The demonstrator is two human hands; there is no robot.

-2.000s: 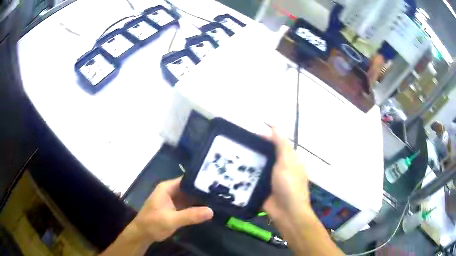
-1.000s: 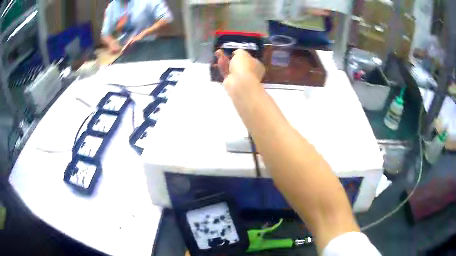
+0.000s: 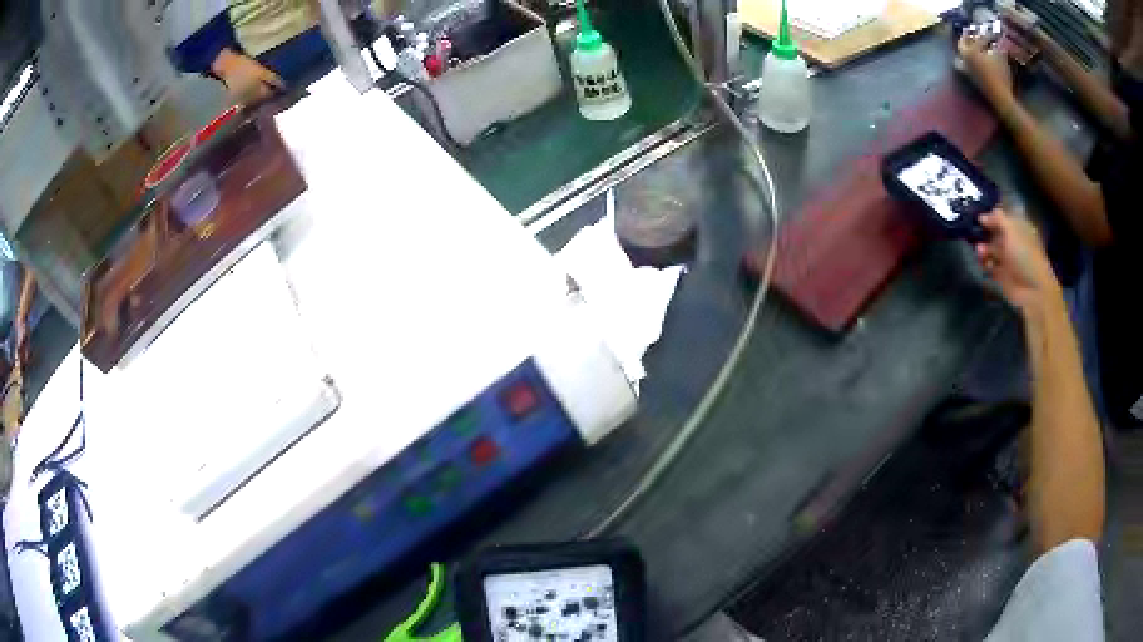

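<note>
My right hand [image 3: 1018, 261] reaches out at the right and holds a black square lamp [image 3: 938, 188] by its near corner. The lamp's white board with dark components faces up, beside and partly over the red-brown board [image 3: 834, 270]. A second black lamp [image 3: 552, 608] shows its dotted white board at the bottom centre, cut off by the picture's edge. Part of the green blow gun [image 3: 430, 615] lies left of it. My left hand is not in view.
White bench machine [image 3: 414, 238] with blue button panel fills the left; brown tray [image 3: 207, 238] stands on its back. Black lamps [image 3: 65, 552] line the left edge. Hose [image 3: 715, 414], crumpled white paper [image 3: 627, 295], squeeze bottles [image 3: 599, 82] and parts bin [image 3: 495, 88] lie beyond. Another person's arm [image 3: 1047, 144] is at upper right.
The view has turned right. My right hand has moved from the tray at the machine's back to the far right, with a lamp in it. The black item at the tray no longer shows there.
</note>
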